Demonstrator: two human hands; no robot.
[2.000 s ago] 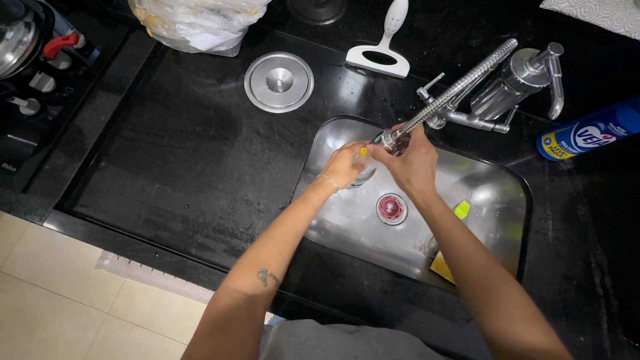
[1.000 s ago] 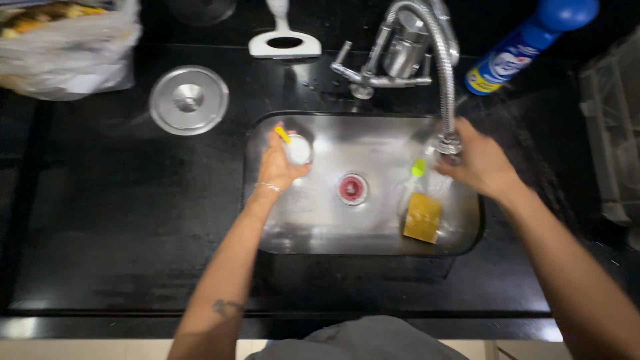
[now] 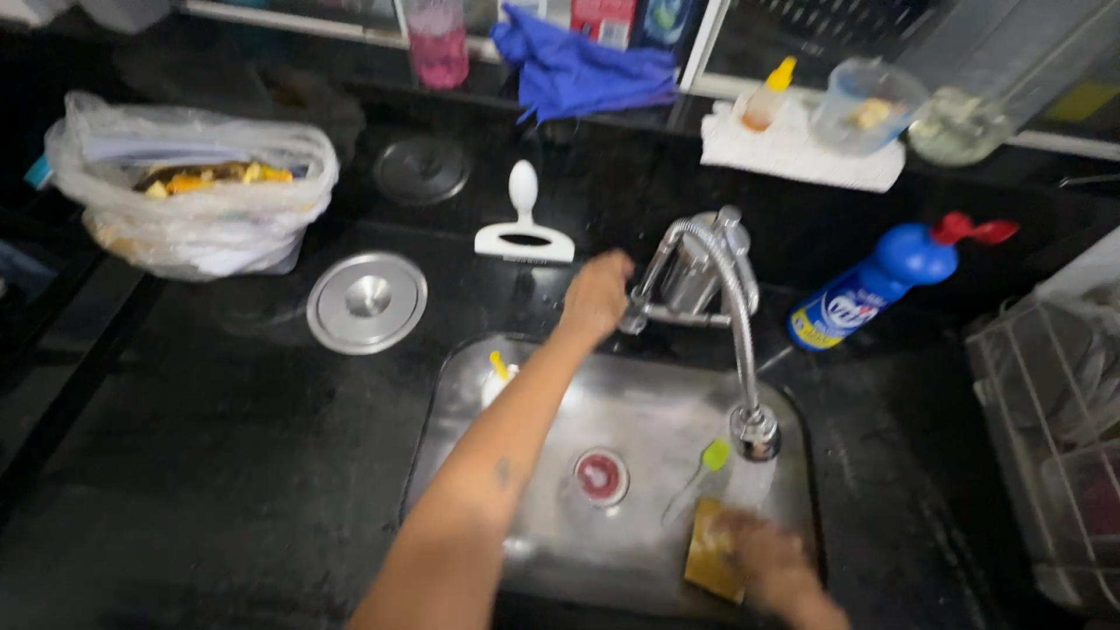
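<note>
My left hand is at the left handle of the chrome faucet, its fingers partly hidden. The blurred right hand touches a yellow sponge in the lower right of the steel sink; its grip is unclear. Water falls from the flexible spout. Left of it lies a utensil with a green end. A white item with a yellow part stands in the upper left of the basin, partly behind my forearm. The drain strainer holds something reddish.
A white squeegee and a round metal lid lie behind and left of the basin. A plastic bag with scraps sits farther left. At right are a blue bottle and a dish rack.
My left hand has gone from the white item in the basin to the faucet handle. My right hand has left the spout and come down to the sponge.
</note>
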